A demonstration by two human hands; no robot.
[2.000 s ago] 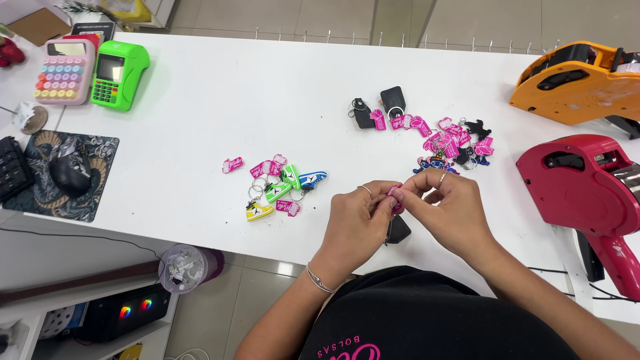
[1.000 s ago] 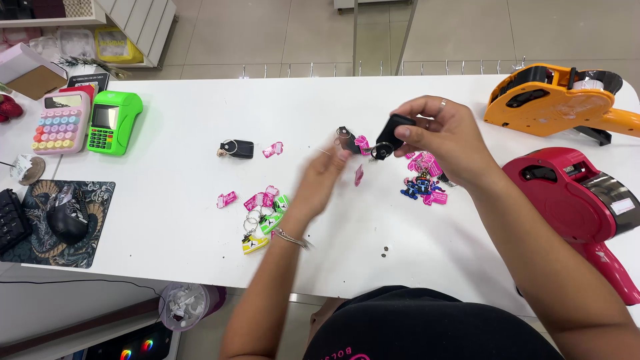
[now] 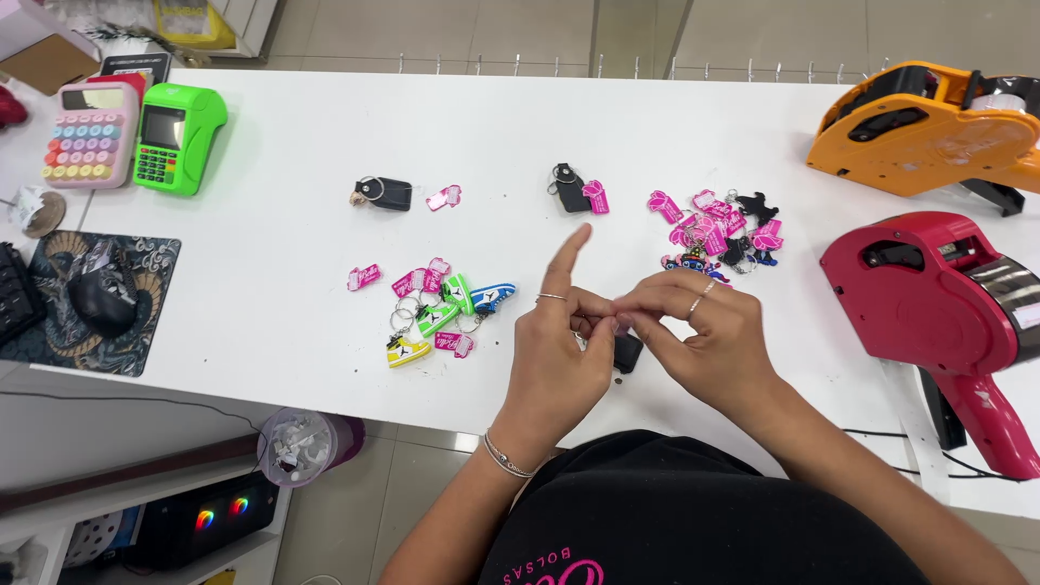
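Observation:
My left hand [image 3: 565, 337] and my right hand [image 3: 703, 329] meet fingertip to fingertip over a black keychain [image 3: 626, 353] near the table's front edge. Both pinch something small there, mostly hidden by the fingers; the left index finger points up and away. Beyond them, another black keychain [image 3: 571, 191] lies against a pink tag [image 3: 595, 197]. Farther left rests a black keychain with a metal ring [image 3: 384, 193], apart from a pink tag [image 3: 444, 197]. Sneaker-shaped keychains [image 3: 439, 318] in green, blue and yellow lie left of my hands. Figure keychains with pink tags [image 3: 715, 227] form a pile at the right.
An orange labeling gun [image 3: 910, 130] and a red one [image 3: 918, 284] stand at the right. At the left are a pink calculator [image 3: 93, 134], a green card terminal [image 3: 175, 138] and a computer mouse [image 3: 103, 296]. Metal hooks line the far edge; a waste bin [image 3: 301, 447] stands below.
One second ago my right hand held a black keychain farther up; both hands are now together nearer the front edge. A black keychain now lies with its tag where my left hand was.

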